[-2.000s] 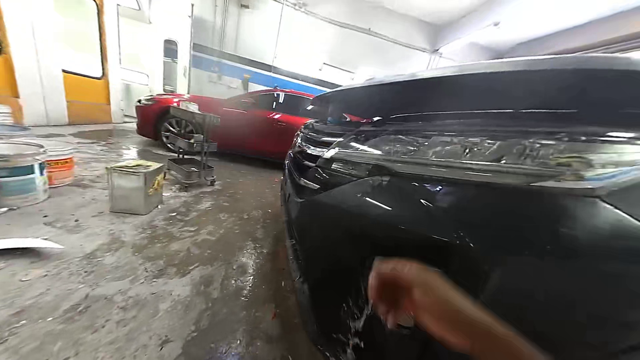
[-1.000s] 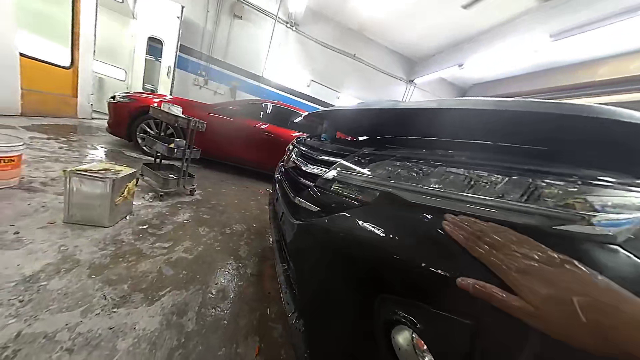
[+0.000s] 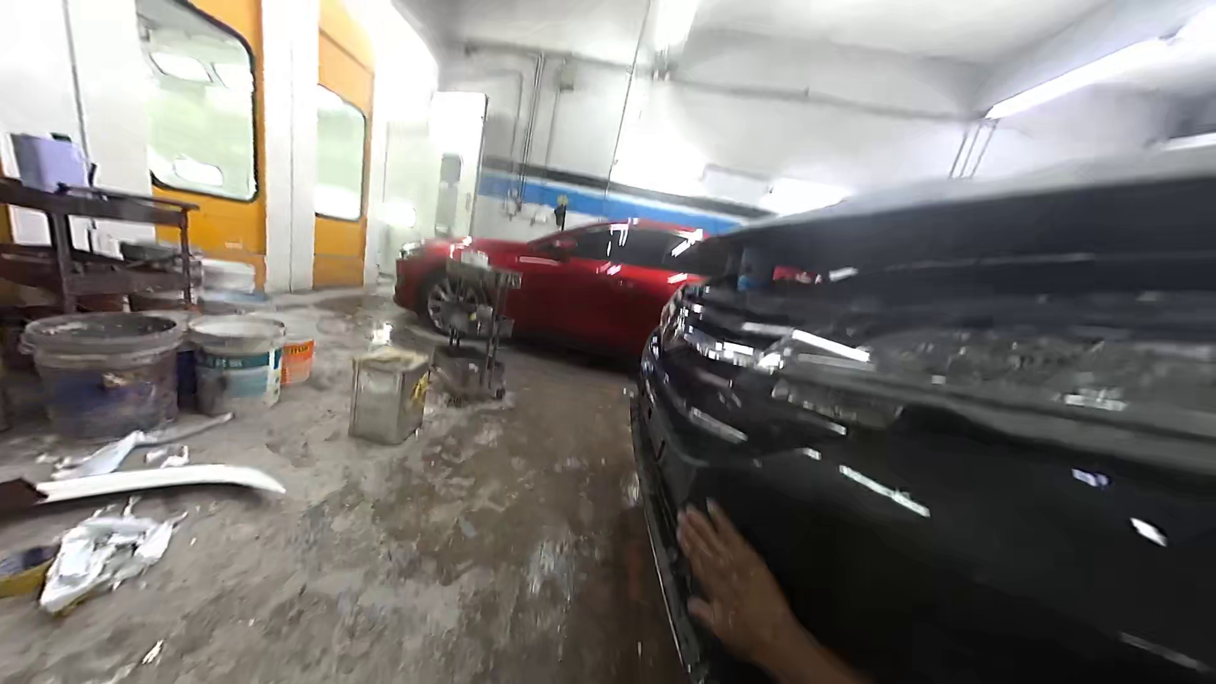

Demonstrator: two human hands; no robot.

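Note:
The black car's front bumper (image 3: 855,560) fills the right side, with wet-looking reflections on it. My right hand (image 3: 727,575) lies against the bumper near its outer lower edge, palm toward the surface, and holds nothing. Its fingers point up and left, with the thumb apart. Above it are the headlight (image 3: 836,404) and the chrome grille trim (image 3: 717,347). The view is blurred, so fine surface detail is unclear. My left hand is out of view.
A metal can (image 3: 388,397) and a small wheeled cart (image 3: 475,328) stand left of the car, near a red car (image 3: 560,290). Farther left are used buckets (image 3: 100,380), a dark rack (image 3: 85,237), a curved white strip (image 3: 166,483) and crumpled sheeting (image 3: 104,556) on the stained floor.
My right hand has moved from the bumper below the headlight to nearer its outer lower edge. The view has swung left, bringing in the rack and more buckets.

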